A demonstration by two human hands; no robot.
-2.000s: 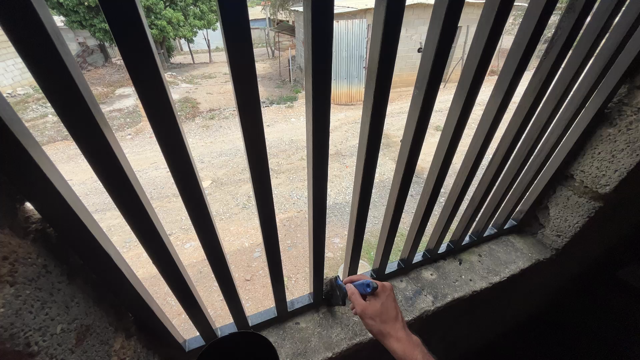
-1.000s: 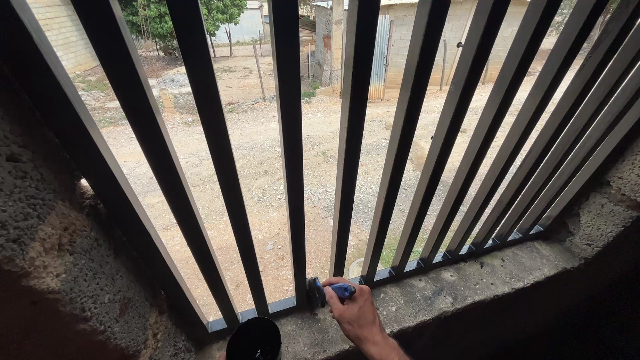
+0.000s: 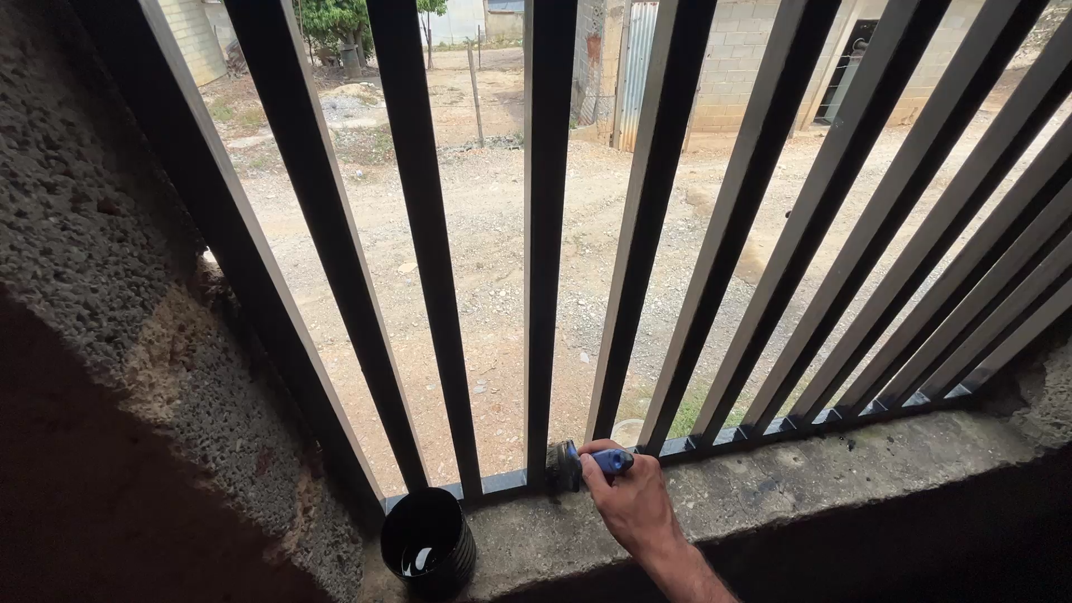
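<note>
My right hand [image 3: 638,501] grips a paintbrush [image 3: 605,461] by its blue handle. The brush's dark bristles are against the bottom rail of a metal window grille [image 3: 548,251], beside the foot of one upright bar. To the left of the hand, a black can [image 3: 429,544] stands on the concrete sill [image 3: 754,494], with a glossy liquid inside. The bars look black on one face and pale grey on the side face. My left hand is out of view.
A rough concrete block wall [image 3: 193,368] edges the opening at left. The sill continues to the right. Outside lie a gravel yard [image 3: 494,352], a wire fence post, a tree and a block building [image 3: 733,75] beyond the bars.
The view has shifted, bringing the whole can into sight. My right hand still grips the brush at the bottom rail.
</note>
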